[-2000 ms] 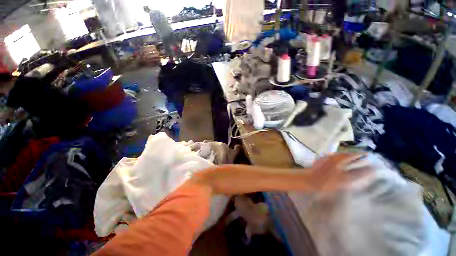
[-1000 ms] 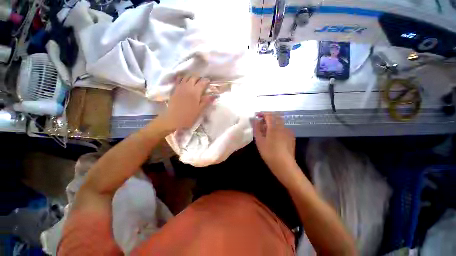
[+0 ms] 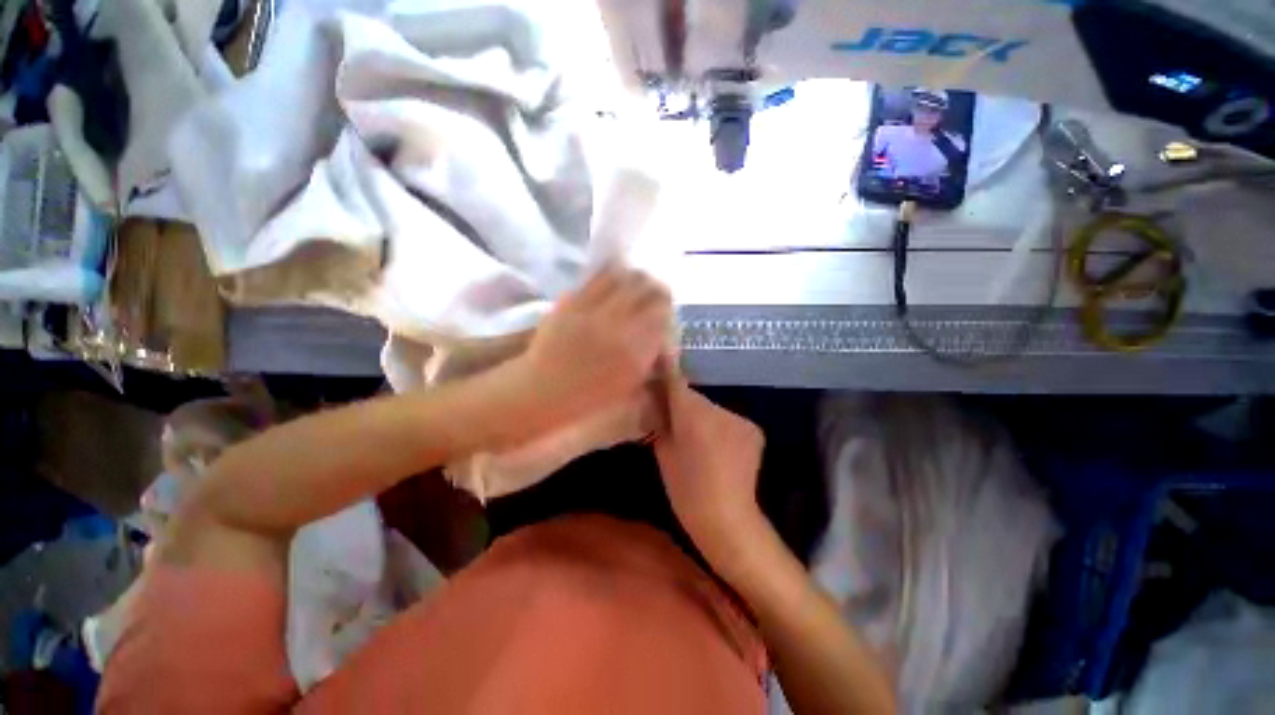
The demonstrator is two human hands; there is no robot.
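A large cream garment piece (image 3: 462, 182) lies bunched on the machine table left of the needle area, and part of it hangs over the front edge. My left hand (image 3: 599, 335) is closed on the cloth near the table's front edge. My right hand (image 3: 709, 454) is just below and right of it, its fingertips pinching the cloth's edge. The hands nearly touch. The white sewing machine head (image 3: 895, 42) with its presser foot area (image 3: 729, 140) is above and right of the hands, with no cloth visible under the foot.
A lit smartphone (image 3: 916, 147) with a cable lies right of the needle. A yellow coil (image 3: 1126, 282) is farther right. A white fan (image 3: 35, 210) stands at the far left. The table's grey front edge (image 3: 839, 335) has ruler marks. Pale cloth (image 3: 930, 545) hangs below the table.
My hands have come together at the table's front edge, the left moving right and down, the right moving left and down. The cloth is bunched differently. The view has shifted slightly.
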